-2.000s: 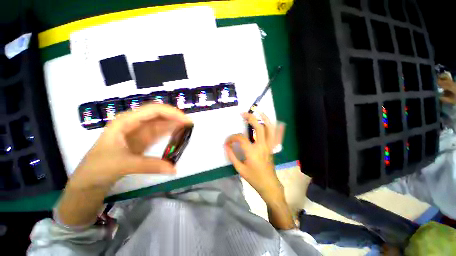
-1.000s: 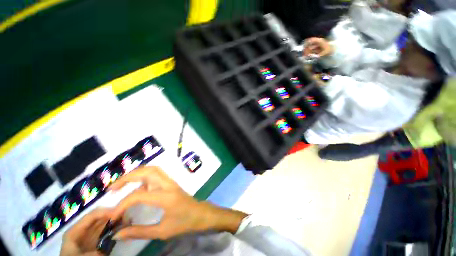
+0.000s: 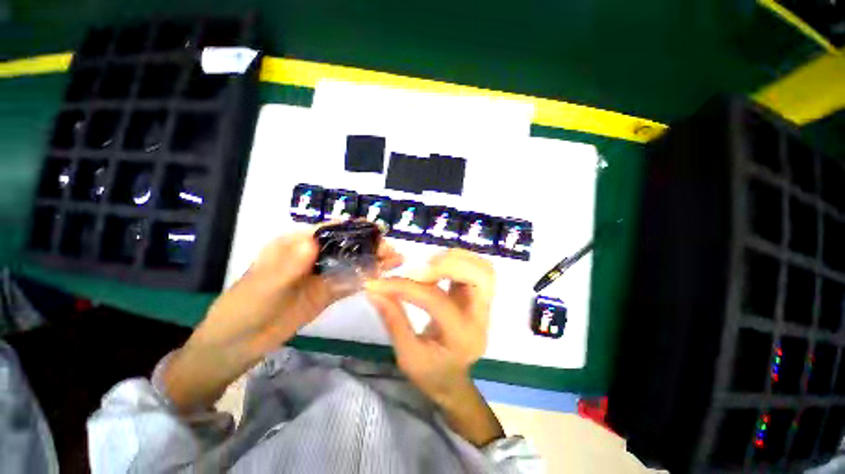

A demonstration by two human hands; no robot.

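My left hand (image 3: 278, 282) holds a dark smartwatch unit (image 3: 346, 243) over the near side of the white mat. My right hand (image 3: 440, 315) is beside it, its thumb and finger closed at a thin see-through film (image 3: 347, 273) at the watch's near edge. A row of lit smartwatch units (image 3: 409, 220) stands on a black strip behind the hands; my left fingers partly cover its front. Another lit watch (image 3: 548, 317) lies alone at the mat's right, below a slim black pen (image 3: 565, 266).
Black squares (image 3: 424, 173) lie behind the row on the white mat (image 3: 565, 167). A compartment tray (image 3: 215, 167) with shiny dark watches is at left. Taller stacked black trays (image 3: 681, 278) stand at right. Yellow tape (image 3: 398, 85) runs along the back.
The view has swung back left, showing the left tray again. The dark watch is raised from the near edge of the mat, and the see-through film now shows between both hands.
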